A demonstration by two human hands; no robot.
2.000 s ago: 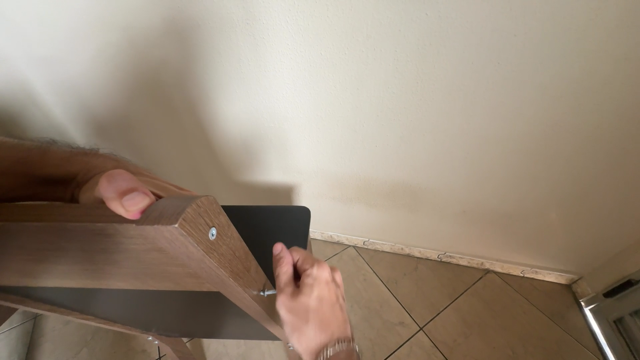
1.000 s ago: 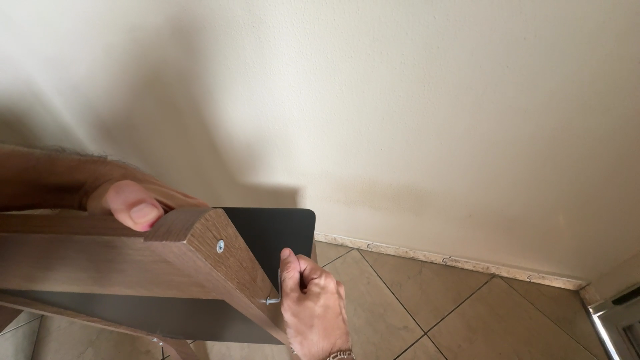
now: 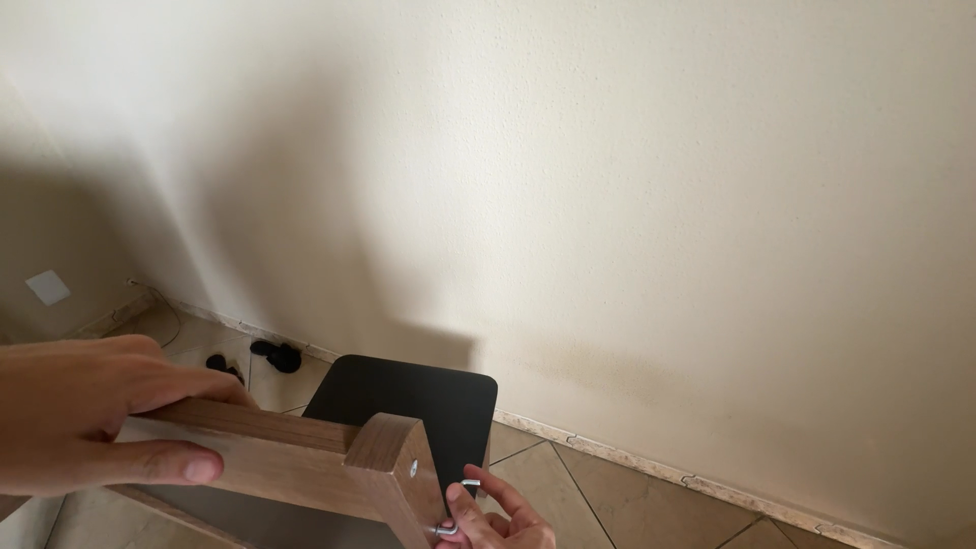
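Note:
My left hand (image 3: 130, 419) grips the top wooden rail (image 3: 282, 450) of a brown wood-grain furniture frame, thumb on the near face and fingers over the top. At the rail's right end stands a wooden upright (image 3: 396, 473) with a metal screw head (image 3: 414, 467) set in its side. Lower on that side, my right hand (image 3: 496, 511) holds a bent metal hex key (image 3: 448, 528) between thumb and fingers. One end of the key meets the upright; its other end shows by the index fingertip. A black rounded panel (image 3: 412, 389) lies behind the upright.
A pale wall (image 3: 648, 229) rises behind the frame, with a stone baseboard (image 3: 633, 457) along the tiled floor (image 3: 534, 480). Black footwear (image 3: 278, 357) lies by the wall at left. A thin cable (image 3: 177, 313) and a white wall plate (image 3: 48, 287) are farther left.
The view has shifted, bringing the floor at left and more of my left hand into sight. The bent key now shows more plainly between my right fingers, which are more spread than before.

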